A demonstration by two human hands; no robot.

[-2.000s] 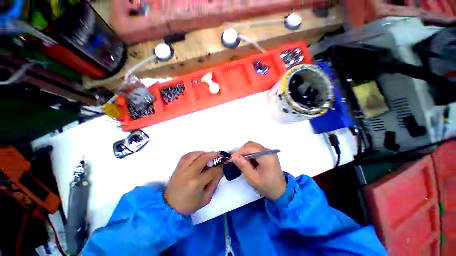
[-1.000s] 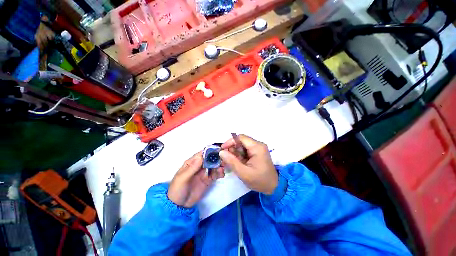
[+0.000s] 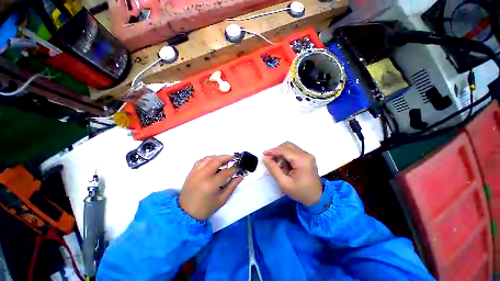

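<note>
My left hand (image 3: 207, 185) holds the small dark device (image 3: 246, 162) between thumb and fingers, above the white sheet. The device shows a black block-like part on its right side. My right hand (image 3: 296, 171) is just right of the device, apart from it. Its thumb and index finger are pinched together, and a dark thin thing shows among its curled fingers, perhaps the tweezers. A silver and black housing (image 3: 145, 152) lies alone on the sheet, left of my hands.
A red-orange divided tray (image 3: 241, 78) holds small parts and a white plastic piece (image 3: 220, 81). A stained white pot (image 3: 318, 78) stands on the right by a blue base (image 3: 351, 101). A grey screwdriver (image 3: 94, 219) and an orange multimeter (image 3: 36, 200) are at far left.
The device has turned from its dark round opening facing up to its black block showing. My right hand has moved off it to the right. The camera view has shifted.
</note>
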